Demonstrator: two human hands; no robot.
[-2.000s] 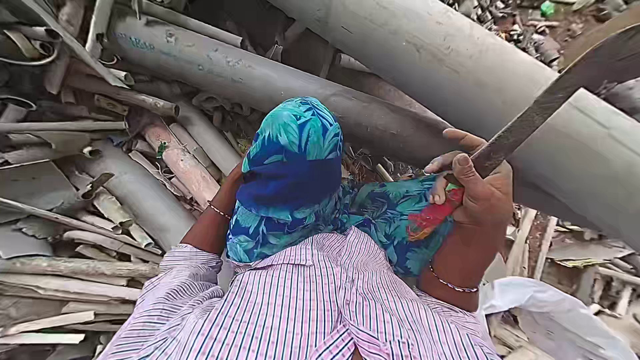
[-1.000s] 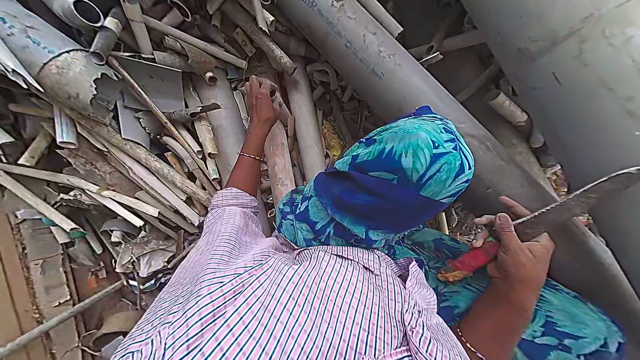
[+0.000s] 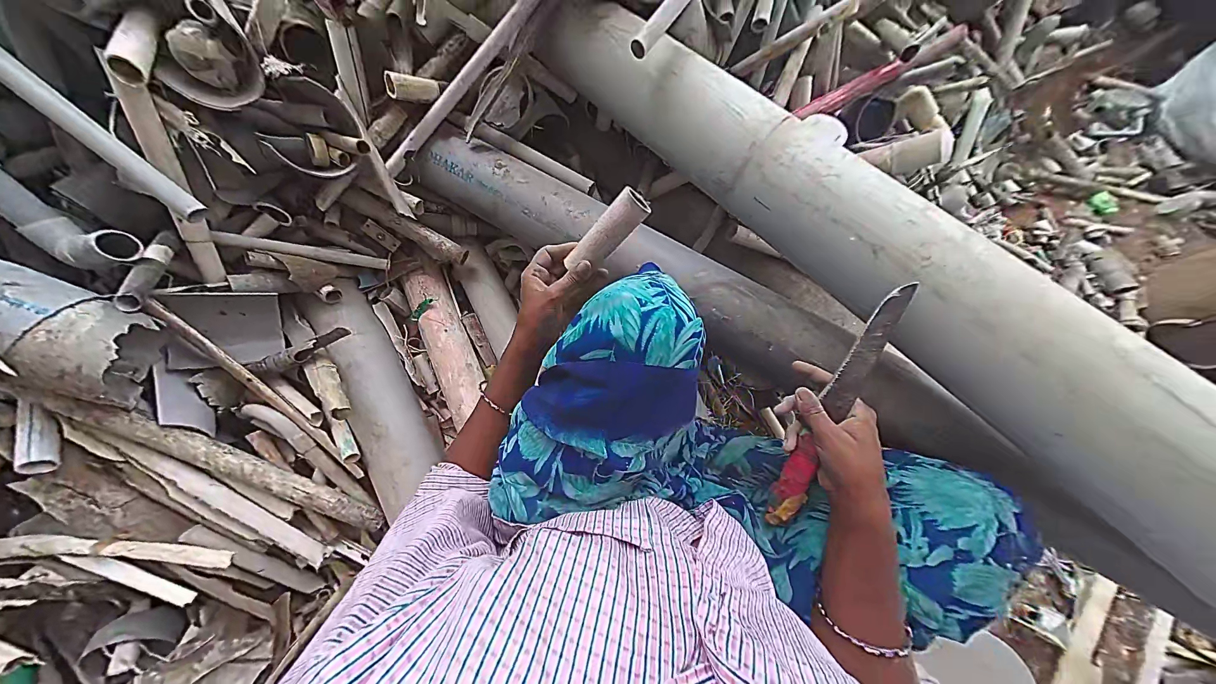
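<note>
My left hand [image 3: 553,290] holds a short grey plastic pipe piece [image 3: 610,228], tilted with its hollow end up and to the right, above a long grey pipe. On the right, my right hand [image 3: 841,442] grips a large knife [image 3: 869,351] near the bottom of its worn blade, which points up and to the right. Red wrapping covers the knife's handle [image 3: 793,475], with a yellowish end. Between the hands is blue and teal leaf-patterned cloth [image 3: 617,399], which also spreads below the right forearm.
Two large grey pipes [image 3: 788,180] [image 3: 522,190] run diagonally from upper left to lower right. Scrap pipes and split pieces [image 3: 218,465] heap up on the left. More small scrap [image 3: 1092,266] covers the ground at the upper right, by a whitish sack [image 3: 1192,104].
My left hand, one second ago down among the scrap pipes, is now raised with a short pipe piece in it. My right hand keeps hold of the knife. The view has turned.
</note>
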